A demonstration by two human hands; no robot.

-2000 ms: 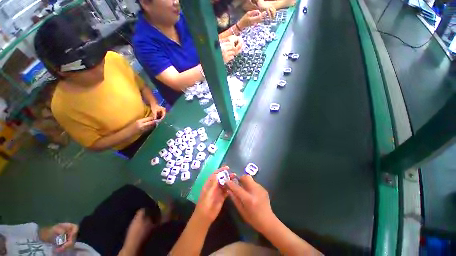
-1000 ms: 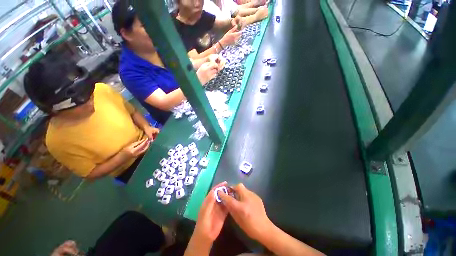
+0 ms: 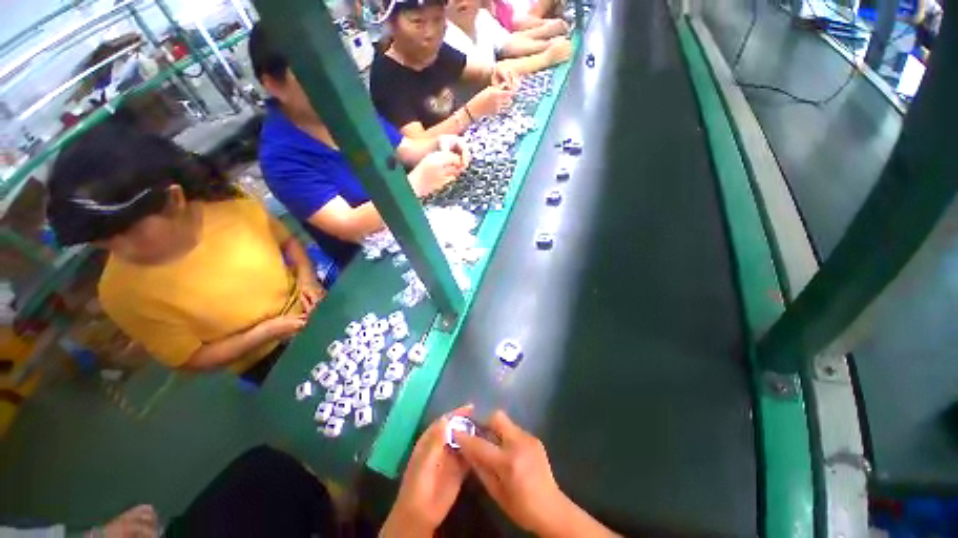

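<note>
My left hand (image 3: 431,468) holds a small white squarish unit (image 3: 459,429) with rounded corners above the belt's near left edge. My right hand (image 3: 512,468) is against the same unit from the right, its thumb and fingertips on it. Whether a small part is pinched between the right fingertips cannot be told. Another white unit (image 3: 509,352) with a dark centre lies on the dark belt (image 3: 651,347) just beyond my hands. A loose pile of white housings (image 3: 362,370) lies on the green side table (image 3: 284,422) to the left.
A green post (image 3: 362,147) slants up at the left, with a heap of clear parts (image 3: 446,236) beside it. Several units (image 3: 544,241) lie farther up the belt. Dark parts (image 3: 478,184) cover the far side table. Seated people line the left. A green frame (image 3: 772,347) runs along the right.
The view has shifted, so my hands and the unit sit lower in the picture. My hands stay together on the unit. The nearest belt unit appears farther from my hands than two seconds ago.
</note>
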